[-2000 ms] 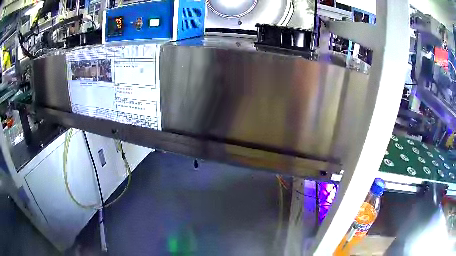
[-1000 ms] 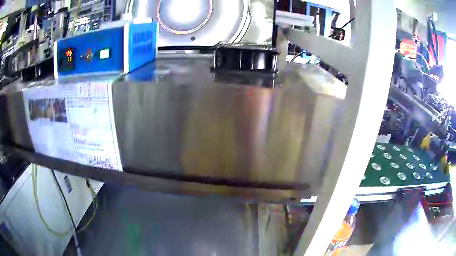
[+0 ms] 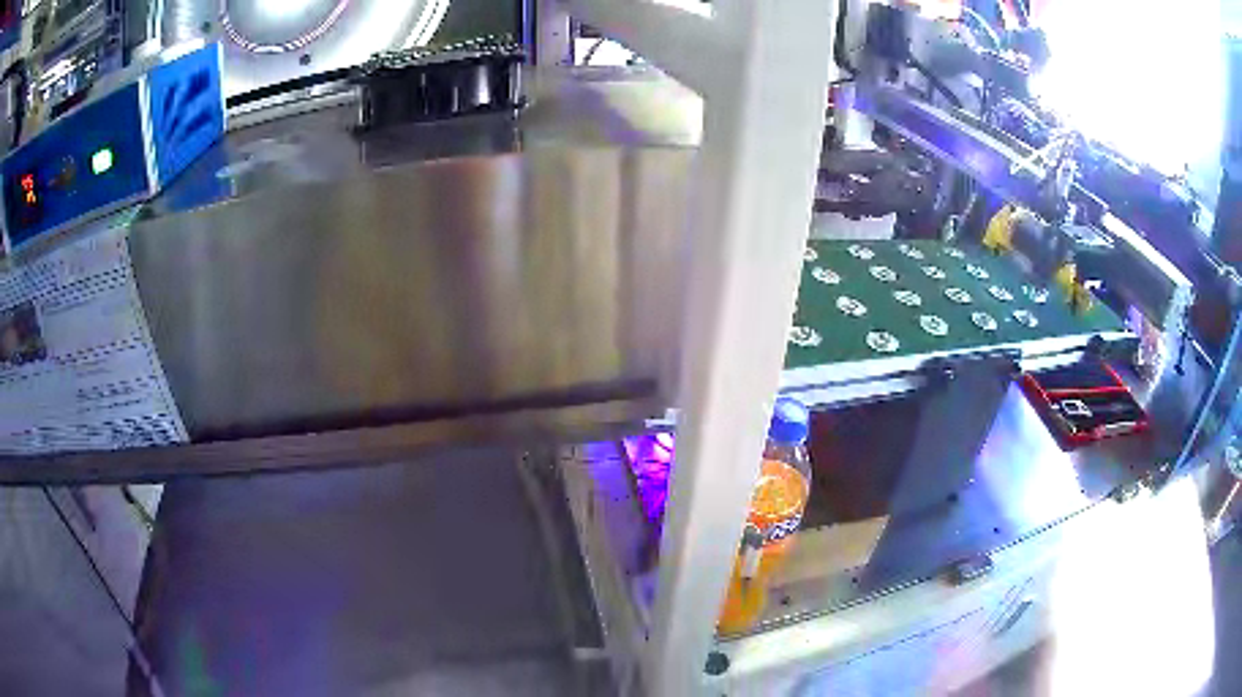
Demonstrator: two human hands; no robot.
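Observation:
Neither of my hands is in the picture. The steel bench front [image 3: 409, 286] lies nearest before me. A blue control box [image 3: 116, 143] with red digits and a green-lit switch stands on the bench at the left. A black cooling fan [image 3: 440, 90] lies on the bench top. Small clear round parts [image 3: 934, 324] lie in rows on the green conveyor belt [image 3: 851, 324] at the right.
A thick white frame post [image 3: 746, 272] stands between bench and belt. A bottle of orange liquid [image 3: 774, 517] stands beside it, with brown cardboard [image 3: 831, 549] behind. A red-edged black item [image 3: 1086, 403] lies right of the belt. An instruction sheet [image 3: 85, 347] is on the bench front.
The view has turned to the right. The bench, box and fan have shifted left in the picture, and more of the belt and the machine at the right shows.

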